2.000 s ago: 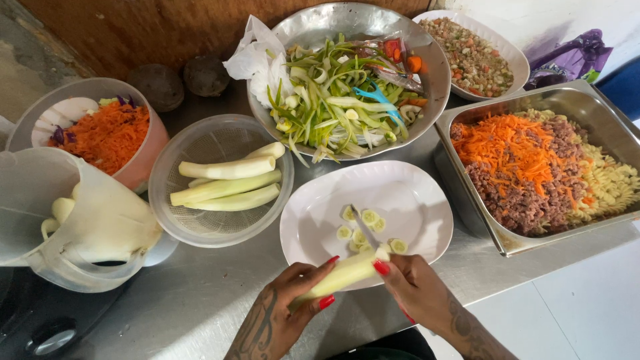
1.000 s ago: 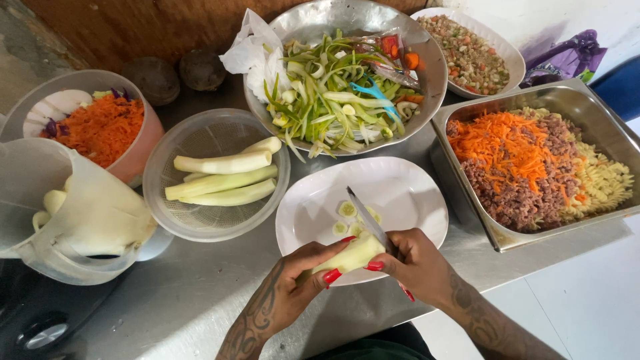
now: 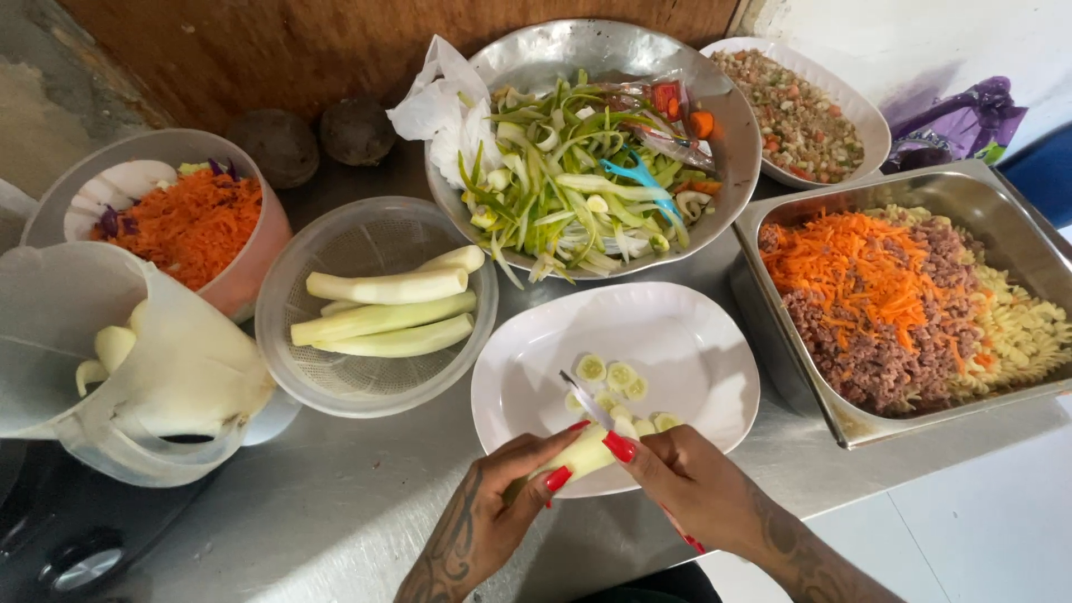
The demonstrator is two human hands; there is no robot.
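My left hand [image 3: 523,486] grips a peeled cucumber [image 3: 579,456] over the near edge of a white oval platter [image 3: 695,335]. My right hand [image 3: 682,486] is closed on a knife, its handle mostly hidden in the fingers; the knife's blade [image 3: 586,400] lies at the cucumber's far end. Several thin cucumber slices [image 3: 621,375] lie on the platter beyond the blade, with more close by the cut end. To the left, a round plastic strainer [image 3: 352,394] holds several whole peeled cucumbers [image 3: 387,287].
A metal bowl [image 3: 741,159] of peelings with a blue peeler [image 3: 641,177] stands behind the platter. At right is a steel pan [image 3: 825,402] of pasta, ground meat and grated carrot. A plastic jug [image 3: 201,368] and a tub [image 3: 260,226] of grated carrot stand left.
More slices lie on the platter than a second ago, and the cucumber in my left hand looks shorter than two seconds ago. The knife blade has shifted along with my hands.
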